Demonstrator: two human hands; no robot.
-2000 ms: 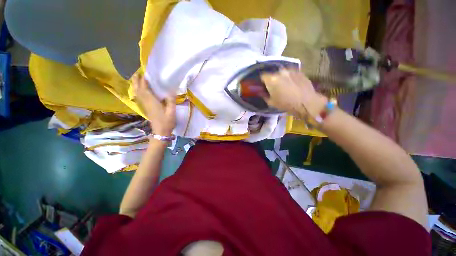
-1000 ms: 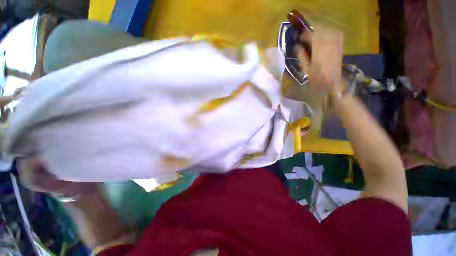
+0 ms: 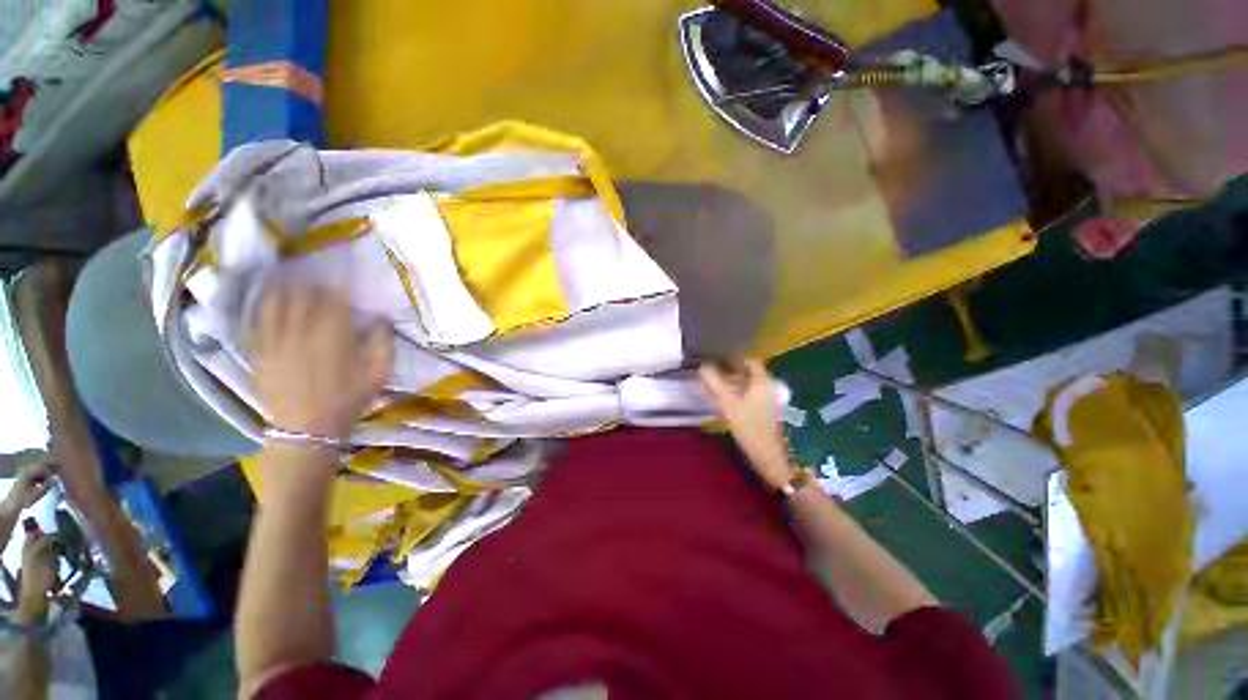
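Observation:
The garment [image 3: 602, 332] lies bunched over the grey sleeve board [image 3: 130, 342], its pale lilac wrong side up, with yellow strips and a yellow panel edged by a white piece. My left hand [image 3: 312, 353] is on the garment's left part, slightly blurred; whether its fingers grip cloth is not clear. My right hand [image 3: 747, 410] holds the garment's near right edge between thumb and fingers. The steam iron [image 3: 761, 79] stands on the yellow table cover at the upper right, away from both hands, its silver-edged soleplate showing and its red-brown handle at the far side.
The yellow table cover [image 3: 507, 69] spans the back. A blue bar [image 3: 278, 116] with an orange-pink tie is at upper left. A dark grey pad [image 3: 944, 137] and hose [image 3: 924, 75] are at right. Yellow pieces [image 3: 1125, 506] hang lower right. Another person's hands [image 3: 34, 547] show at far left.
My right hand has let go of the iron and moved down to the garment's edge. The garment has moved from a blurred, spread sweep onto the board. My left hand has moved up and inward.

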